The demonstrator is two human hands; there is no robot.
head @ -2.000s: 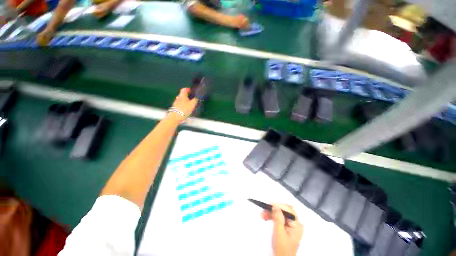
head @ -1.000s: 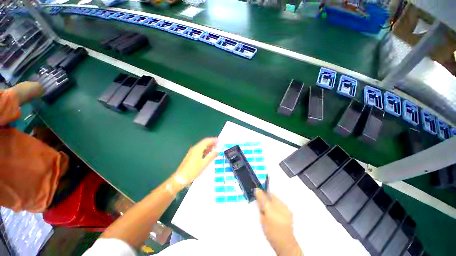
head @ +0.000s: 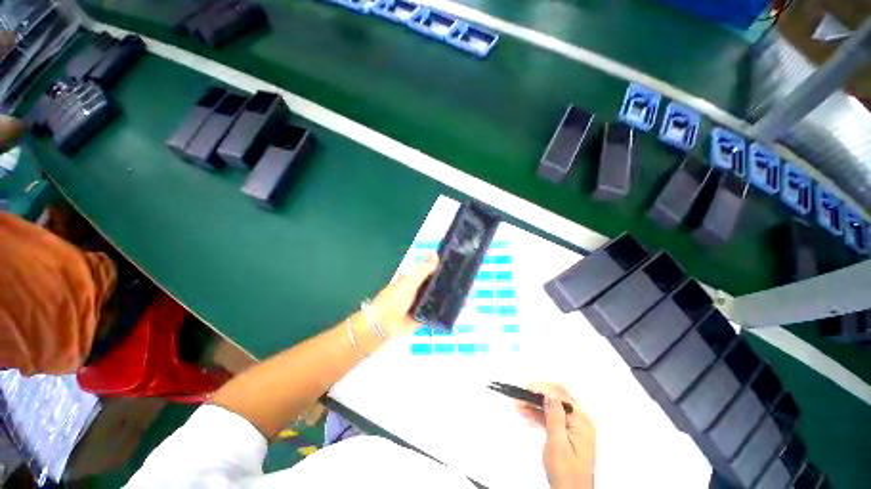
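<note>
A black plastic housing point(head: 458, 267) is held in my left hand point(head: 406, 304) over the cyan rows, its open, hollow side facing up. My right hand point(head: 565, 432) holds dark tweezers point(head: 520, 393) with the tips pointing left, apart from the housing. The blue adhesive pieces point(head: 447, 349) lie in rows on the white work sheet point(head: 420, 406). The housing covers part of the rows. I cannot tell whether the tweezer tips hold a piece.
A slanted row of housings point(head: 669, 353) stands on the right. More housings point(head: 277, 167) lie on the left bench and on the green belt point(head: 430, 124). Blue frames point(head: 679, 126) line the far rail. A white post point(head: 802, 298) juts in at right. An orange sleeve point(head: 48, 296) shows at left.
My left hand has taken hold of the housing, which was at my right hand a second ago. It is now tilted the other way. My right hand has moved down and right with the tweezers.
</note>
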